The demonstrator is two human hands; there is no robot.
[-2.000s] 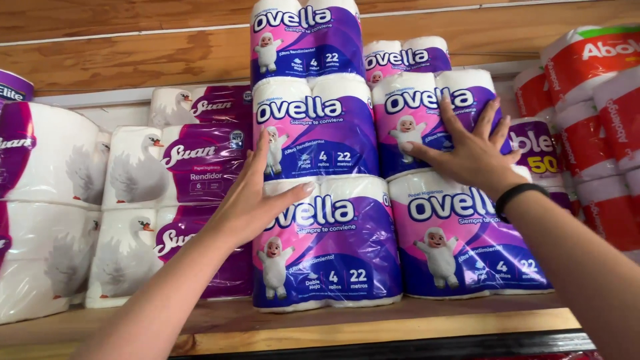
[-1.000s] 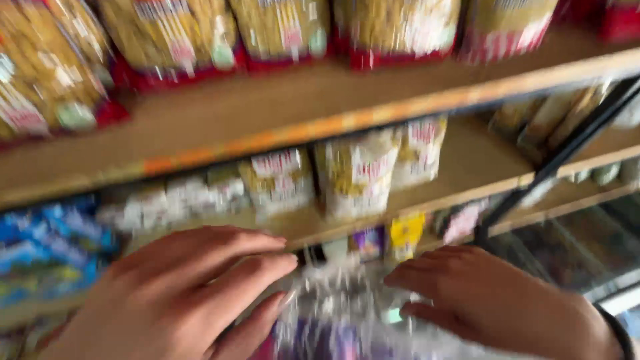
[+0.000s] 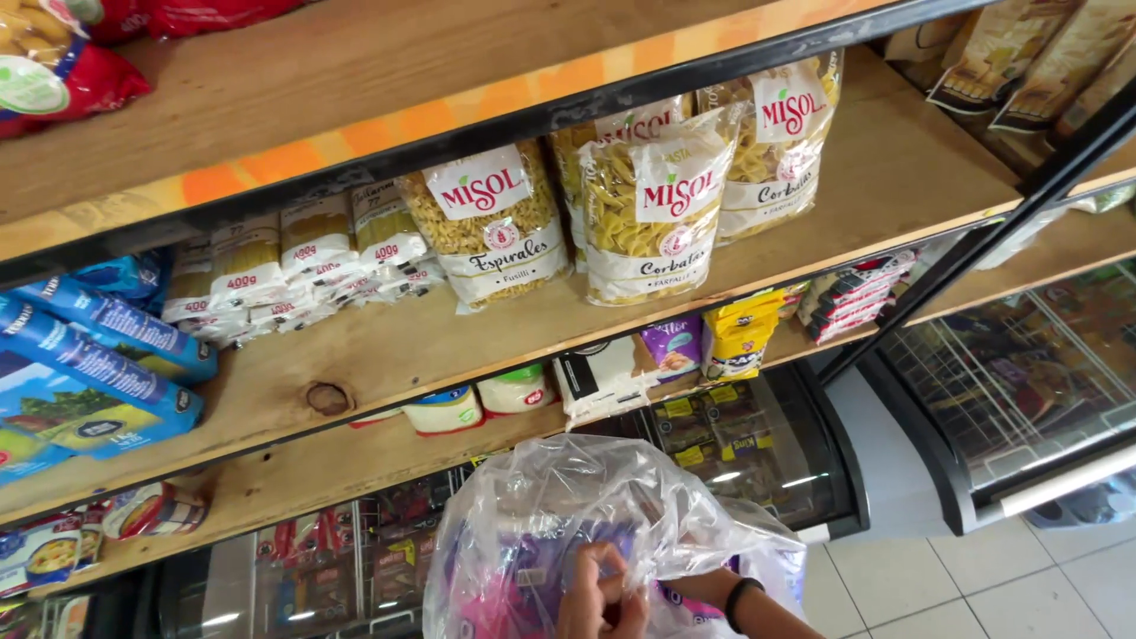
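A large clear plastic bag [image 3: 568, 479] bulges at the bottom middle of the head view. Through its film show purple and pink toilet-paper packs [image 3: 497, 586]. My left hand [image 3: 603, 590] pinches the bag's film at the front with thumb and curled fingers. To its right, my right hand [image 3: 706, 587], with a black band at the wrist, reaches in behind the film and against a pack; its fingertips are hidden. Beyond the bag, pasta bags of fusilli [image 3: 493, 231] and farfalle [image 3: 657, 213] stand on a wooden shelf.
The wooden shelf edge [image 3: 355, 417] crosses above the bag. Spaghetti packs [image 3: 248, 266] and blue packages [image 3: 89, 355] lie at left. Below are a yellow pack [image 3: 741, 337] and a glass-topped freezer [image 3: 754, 461]; another freezer [image 3: 1029, 382] stands right, over a tiled floor [image 3: 985, 577].
The view has swung from the toilet-paper shelf to the pasta shelves. My hands, earlier against the shelved packs, then spread above the clear plastic, are now lower; the left pinches the bag.
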